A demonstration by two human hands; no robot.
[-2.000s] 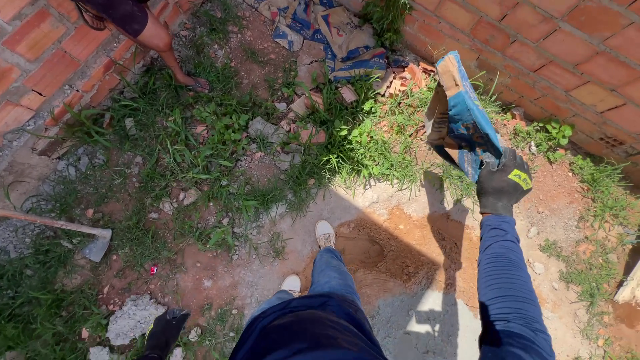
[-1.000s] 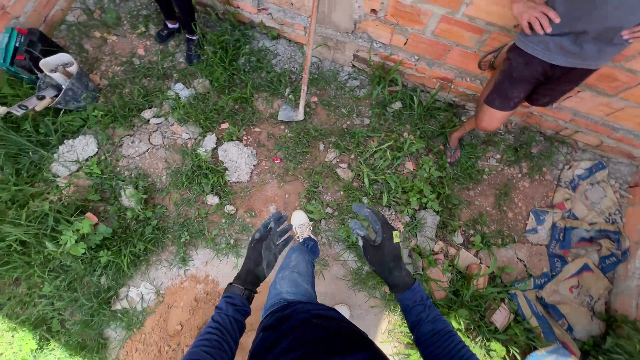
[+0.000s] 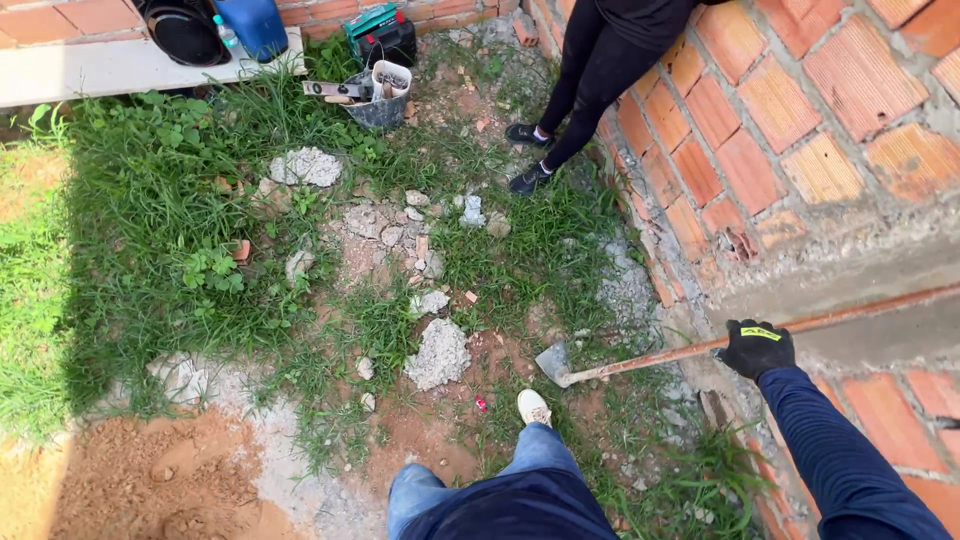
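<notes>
My right hand [image 3: 756, 349], in a black work glove with a yellow patch, is closed around the long wooden handle of a hoe [image 3: 652, 360]. The hoe's metal blade [image 3: 555, 364] rests on the ground just right of my shoe [image 3: 534, 407]. From the blade the handle slants up to the right, past my hand and across the brick wall. My left hand is out of view. Near my feet lie a rough lump of concrete [image 3: 439, 355] and a small red scrap [image 3: 481, 403].
A person in black leggings [image 3: 585, 71] stands by the hollow-brick wall [image 3: 720, 135]. Farther back are a bucket of tools [image 3: 381, 109], a green-and-black case [image 3: 382, 37] and a blue container [image 3: 253, 26]. Sandy soil [image 3: 157, 480] lies at the lower left.
Two seconds ago my right hand held a blue paper sack; one second ago both hands were seen without it. Now my right hand grips the hoe, which leaned on the wall. The view has swung left.
</notes>
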